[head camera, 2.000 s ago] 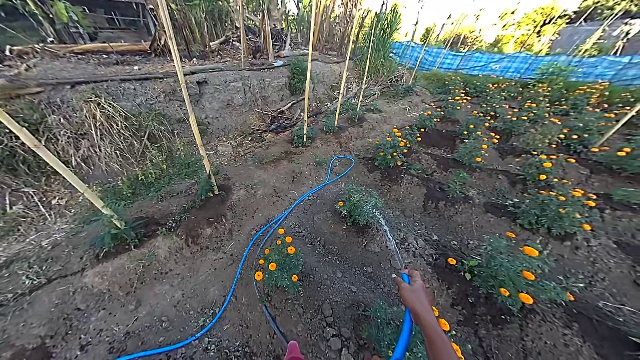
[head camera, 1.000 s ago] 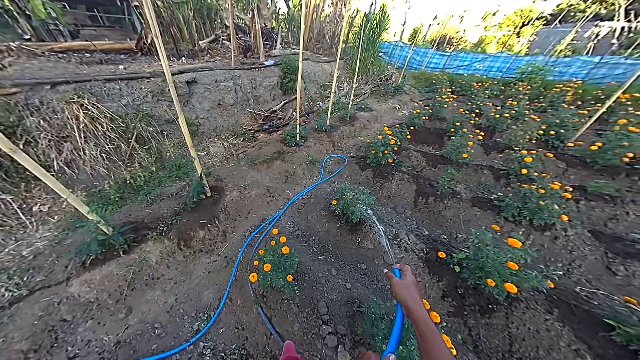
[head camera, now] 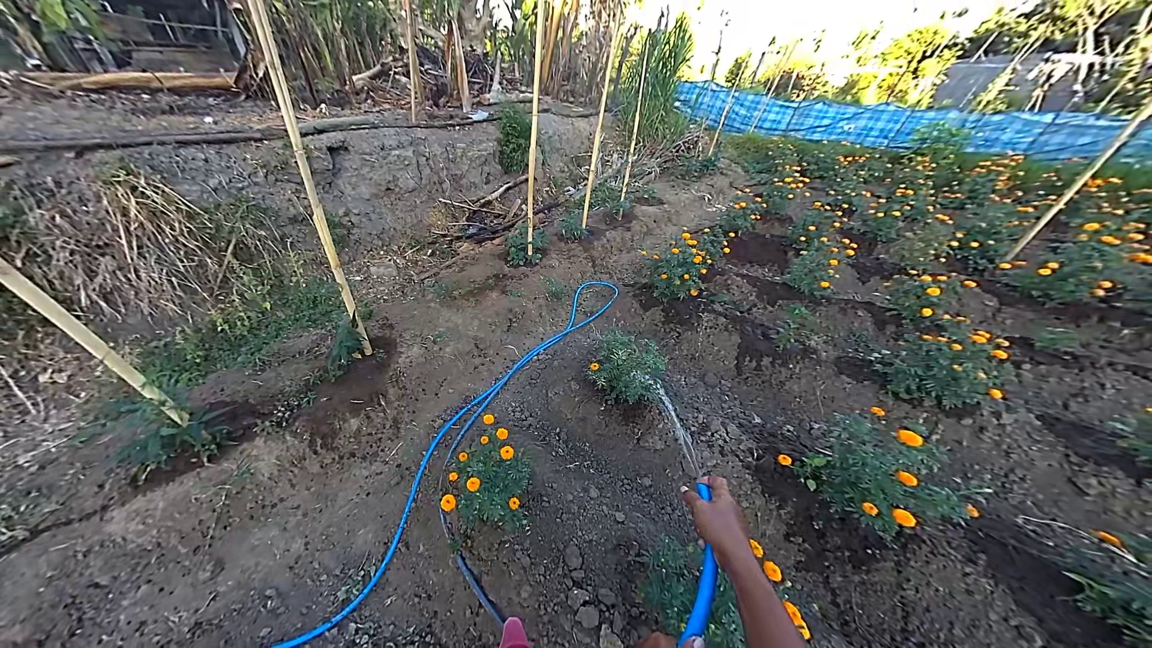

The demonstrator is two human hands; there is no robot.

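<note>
My right hand point(head camera: 717, 520) is closed around a blue garden hose point(head camera: 705, 589) near its open end, with the thumb or a finger by the mouth. A stream of water point(head camera: 679, 427) runs from the hose onto a small marigold plant point(head camera: 627, 367) ahead. At the bottom edge a small part of my left hand point(head camera: 657, 641) shows beside the lower hose; its grip is mostly out of frame. More of the blue hose point(head camera: 423, 481) lies looped on the soil to the left, passing a marigold plant with orange blooms point(head camera: 490, 481).
Bamboo stakes point(head camera: 301, 171) stand on the left and farther back. Rows of flowering marigolds point(head camera: 945, 364) fill the right side. A dark pipe point(head camera: 472, 576) lies near the hose. An earth bank point(head camera: 405, 162) rises behind, and blue netting point(head camera: 900, 124) runs along the far right.
The stream still falls at the same marigold plant, and my right hand keeps its hold on the hose. A bit of my left hand shows at the bottom edge, unlike two seconds ago.
</note>
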